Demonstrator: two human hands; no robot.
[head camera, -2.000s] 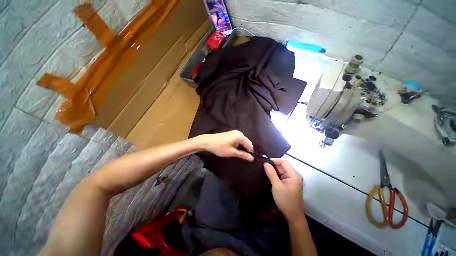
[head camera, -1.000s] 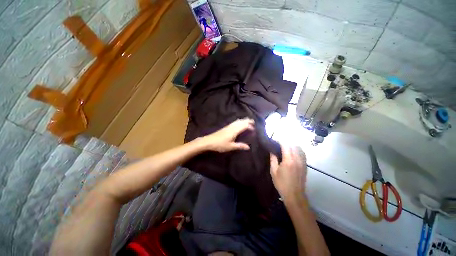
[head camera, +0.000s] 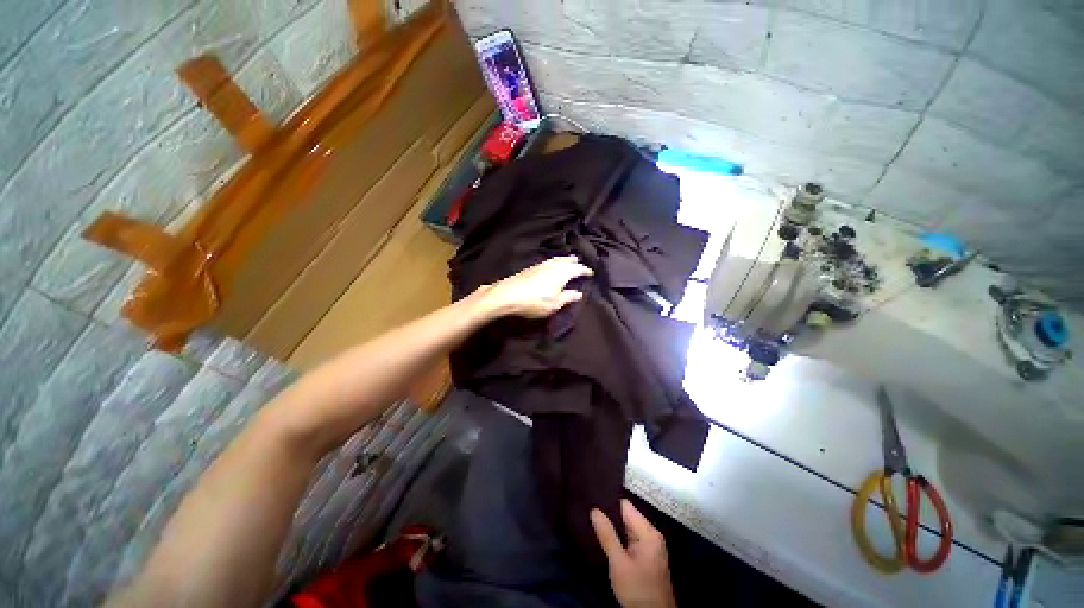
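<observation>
The dark brown garment piece (head camera: 523, 350) lies crumpled on the table left of the sewing machine head (head camera: 773, 273), and one part hangs over the front edge onto the lap. My left hand (head camera: 544, 289) is on the cloth at its middle, fingers bent; whether it pinches the cloth cannot be told. My right hand (head camera: 636, 549) is low at the table's front edge, thumb and fingers at the hanging part of the cloth; its grip is unclear. The bright lamp glow hides the needle area.
Scissors (head camera: 894, 523) with yellow and red handles lie at the right, blue snips (head camera: 1010, 578) beyond them. A phone (head camera: 509, 81) stands behind the grey tray (head camera: 442, 214). Taped cardboard (head camera: 345, 178) borders the left. A red thing (head camera: 357, 584) is below left.
My right hand has moved from near the needle area down to the table's front edge. My left hand has moved slightly up over the cloth. The garment's lower part now spreads out and hangs lower.
</observation>
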